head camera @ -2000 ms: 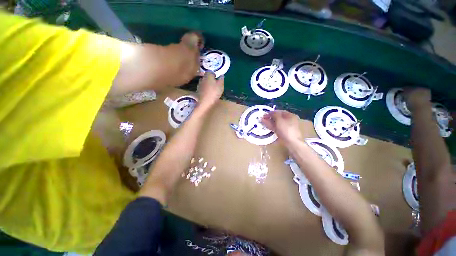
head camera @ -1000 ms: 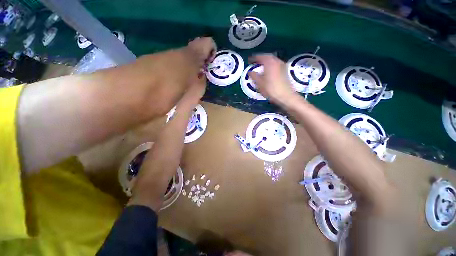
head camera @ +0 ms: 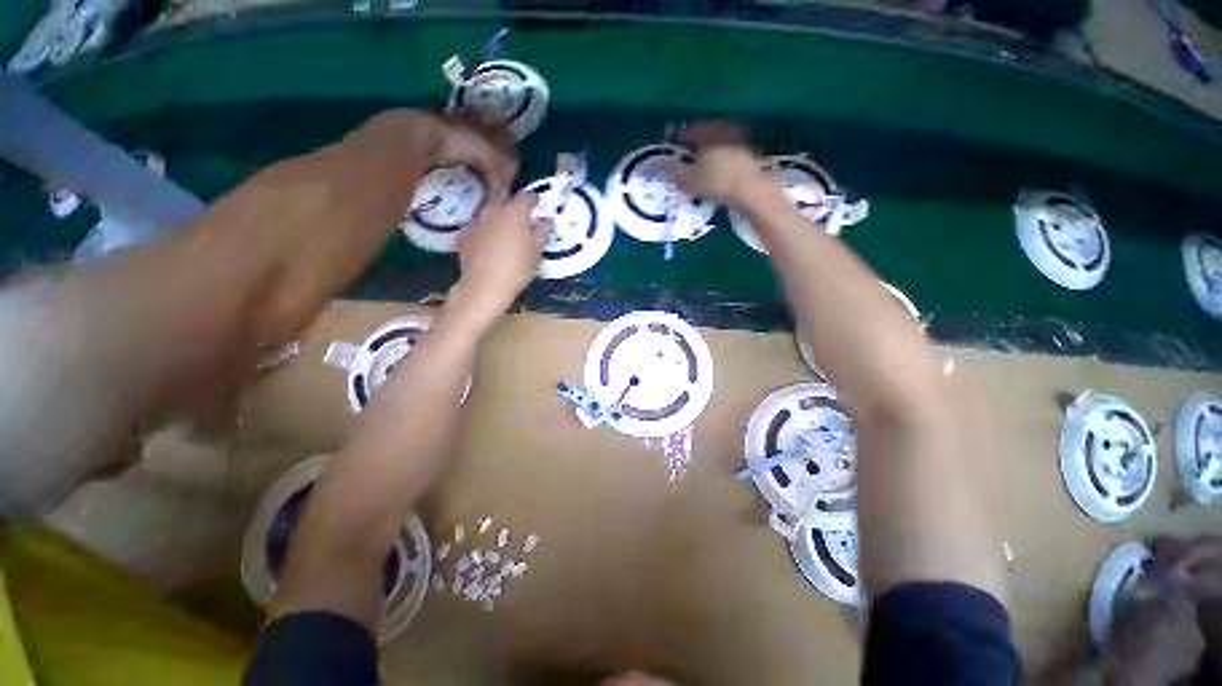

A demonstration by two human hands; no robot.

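My left hand (head camera: 503, 252), with a dark sleeve, is at the left rim of a white slotted disc (head camera: 576, 239) on the green belt. My right hand (head camera: 724, 164) reaches over the belt at the right side of another slotted disc (head camera: 646, 188). Both hands' fingertips are blurred or partly hidden, so I cannot tell whether they grip the discs. A slotted disc (head camera: 653, 362) with a blue-white strip (head camera: 587, 406) lies on the brown tabletop between my arms. Tiny shiny pieces (head camera: 677, 453) lie just below it.
Another person's hand (head camera: 462, 145) is over a disc (head camera: 445, 212) beside my left hand. Small white pieces (head camera: 485, 566) lie right of a dark-centred housing (head camera: 409, 570). Overlapping discs (head camera: 791, 449) are partly behind my right forearm. Another hand (head camera: 1159, 616) holds a disc at the lower right.
The view has shifted, and the belt discs appear farther left. My right hand has moved from one belt disc to the one right of it. My left hand is now at the disc my right hand covered.
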